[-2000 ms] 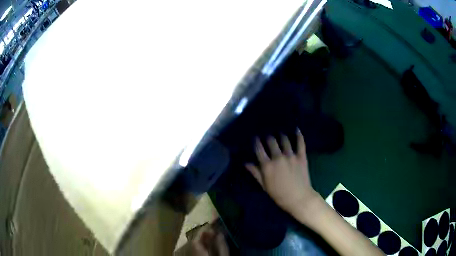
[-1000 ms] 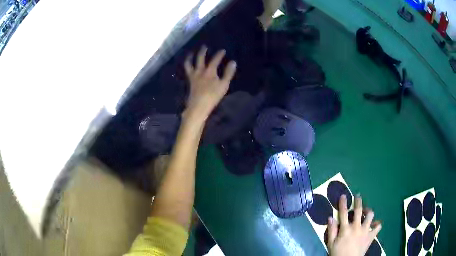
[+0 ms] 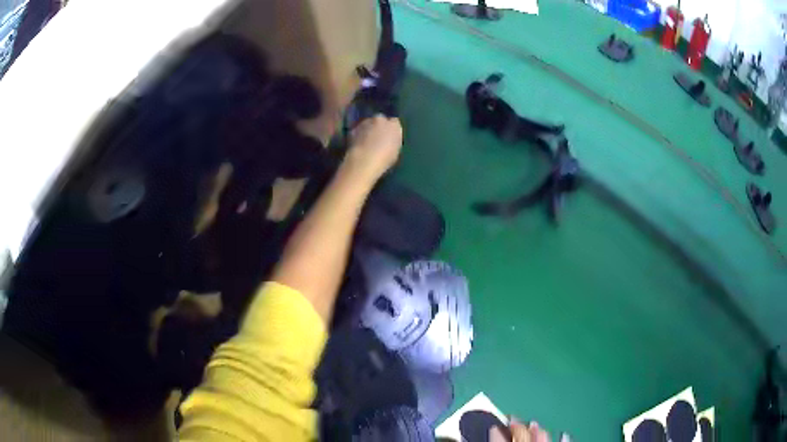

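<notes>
My left hand [image 3: 377, 145], in a yellow sleeve, has its fingers curled at dark parts [image 3: 373, 102] beside the carton's far edge; whether it grips one is unclear. Black oval plates [image 3: 401, 220] lie in a pile below it, with a shiny grey-looking one [image 3: 444, 315] on the right side. My right hand [image 3: 525, 432] shows only as fingertips at the bottom edge, by a pale pad sheet [image 3: 462, 421] with black pads. The rest of that hand is cut off.
The large open carton [image 3: 298, 39] at left holds many black plates [image 3: 116, 194]. A dark curved bracket [image 3: 518, 125] lies across the bench. More pad sheets [image 3: 669, 419] lie at lower right. Small black parts [image 3: 738, 155] line the far side, near red bottles [image 3: 699, 41] and a blue object [image 3: 634, 13].
The view has shifted, showing more of the carton inside. My left hand has gone from spread over the dark pile to curled by the carton's far edge. My right hand now shows only fingertips.
</notes>
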